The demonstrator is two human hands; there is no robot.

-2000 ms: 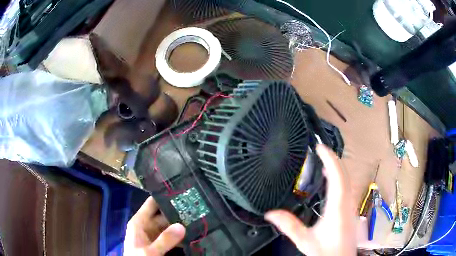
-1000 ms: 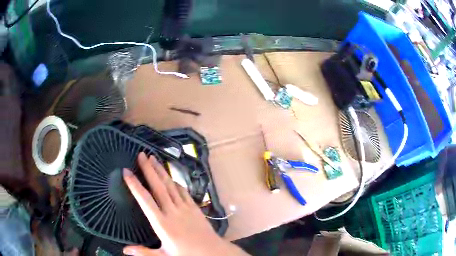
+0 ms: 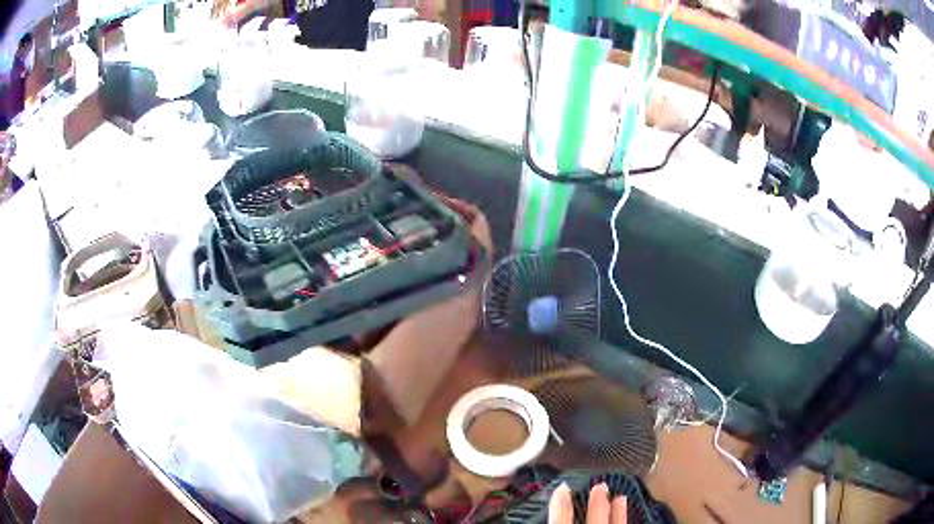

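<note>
The dark ribbed fan head [image 3: 527, 498] shows only in part at the bottom edge of the head view. The fingers of one hand, which looks like my right hand [image 3: 589, 506], lie over its grille; the rest of that hand is cut off by the edge. Whether the fingers grip anything is hidden. My left hand is not in view. The frame under the fan head and its red wire are mostly out of the picture.
A white tape roll [image 3: 499, 430] lies behind the fan head. A clear plastic bag [image 3: 225, 430] is at left. Stacked dark fan frames [image 3: 338, 256] stand back left. A round-cornered grille [image 3: 543, 307] leans by the green post. A black cylinder [image 3: 830, 394] hangs right, near a white cable [image 3: 618, 256].
The view has swung up and to the left, bringing the stacked frames and shelf into sight. The fan head and hand now sit at the bottom edge. The pliers and screwdriver are out of view.
</note>
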